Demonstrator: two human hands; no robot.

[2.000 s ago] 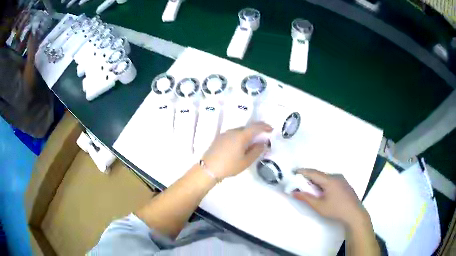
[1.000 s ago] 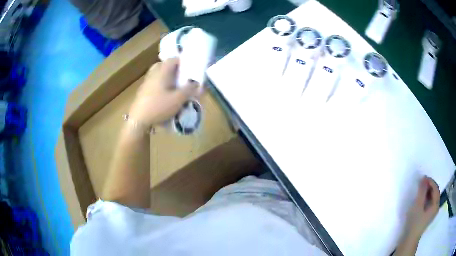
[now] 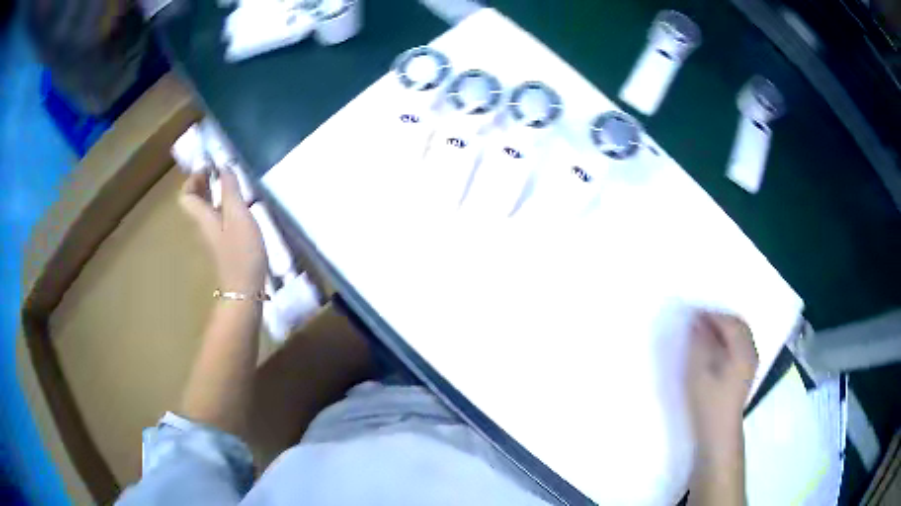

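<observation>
Four white handheld fans lie in a slanting row on the white sheet; the rightmost fan (image 3: 617,134) stands a little apart. My left hand (image 3: 232,222) is low inside the near edge of the brown carton (image 3: 128,267), its fingers closed around a white fan (image 3: 215,188). More white fan parts (image 3: 292,301) lie beside and below the wrist, partly hidden and blurred. My right hand (image 3: 726,351) is over the right end of the white sheet (image 3: 494,326). Its fingers are curled and blurred, and no fan shows in it.
Two loose fans (image 3: 657,64) lie on the dark green conveyor (image 3: 593,40) beyond the sheet. More fans (image 3: 267,25) lie on the bench at upper left. Papers (image 3: 790,435) and a pale post (image 3: 860,341) are at right. Part of a person (image 3: 89,40) shows at top left.
My left hand has gone from the sheet with two fans down into the carton's edge. My right hand has let go of a fan and moved right. The four-fan row stayed; the view has shifted.
</observation>
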